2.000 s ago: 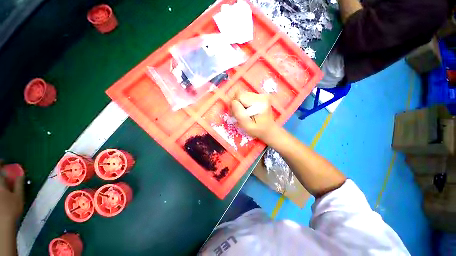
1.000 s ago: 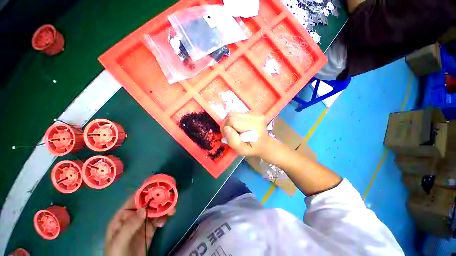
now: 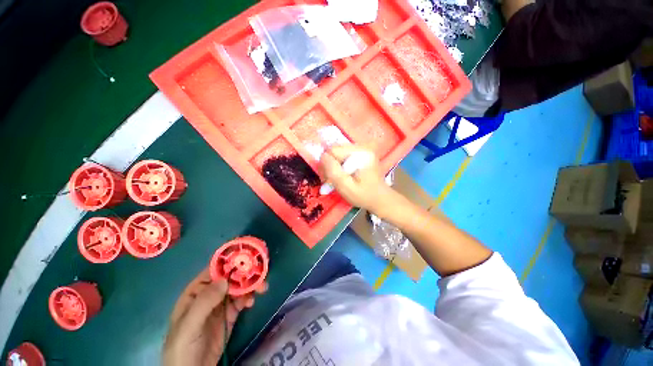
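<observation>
My left hand holds a red-orange fan housing, its spoked opening facing up and a dark lead wire trailing below my fingers. My right hand is closed on a white pen-shaped tool over the near part of the red-orange parts tray, beside the dark pile of small black parts. The tool's tip is hard to see. A small white pile lies in the neighbouring pocket, next to my right hand.
Several housings stand on the green bench at left, near the pale metal strip. Another housing lies on the belt. Zip bags lie on the tray. Another person's dark sleeve is at upper right.
My left hand came in from the left edge with a housing, then shifted slightly right and up. My right hand moved from the white parts towards the black parts. Another housing came into view on the belt.
</observation>
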